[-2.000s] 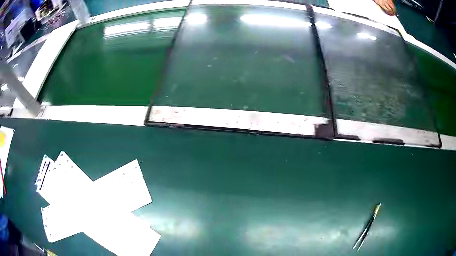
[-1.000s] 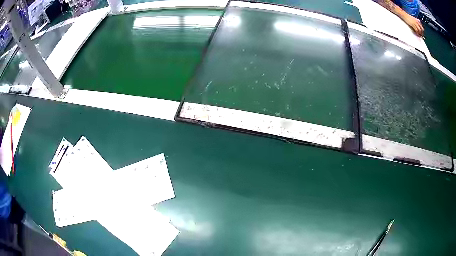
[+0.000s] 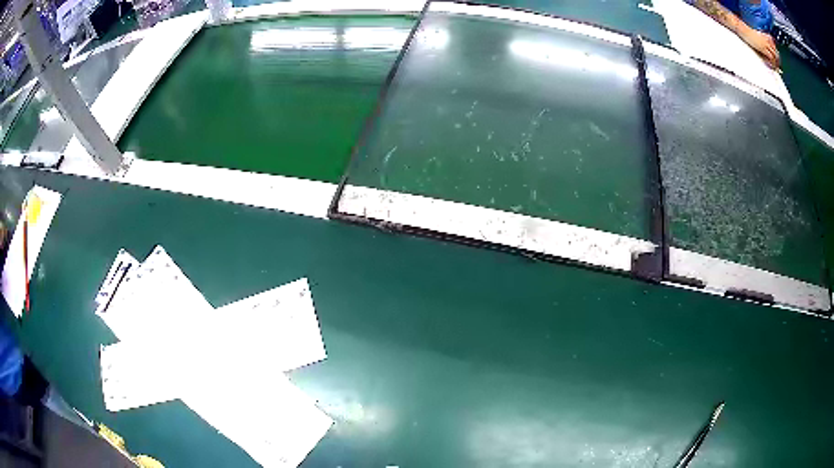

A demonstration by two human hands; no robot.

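White sheets (image 3: 215,352) lie crossed in a pile on the green bench mat (image 3: 475,356) at the left. Faint small marks show near their edges, and the sheets look overexposed. A small piece with a dark strip (image 3: 115,285) lies at the pile's upper left corner. Thin tweezers (image 3: 702,437) lie alone at the lower right, cut off by the bottom edge. Neither my left hand nor my right hand is in the picture.
Behind the mat runs a white-railed conveyor (image 3: 247,187) with dark-framed glassy panels (image 3: 512,128). A grey post (image 3: 69,101) stands at the left. A white sheet with yellow and red (image 3: 29,242) lies far left. Another person's hand (image 3: 764,46) shows top right.
The view has turned left, so the sheets, panels and tweezers sit further right in the picture. The other person's hand and forearm show more at the top right. The sheets stay in the same arrangement.
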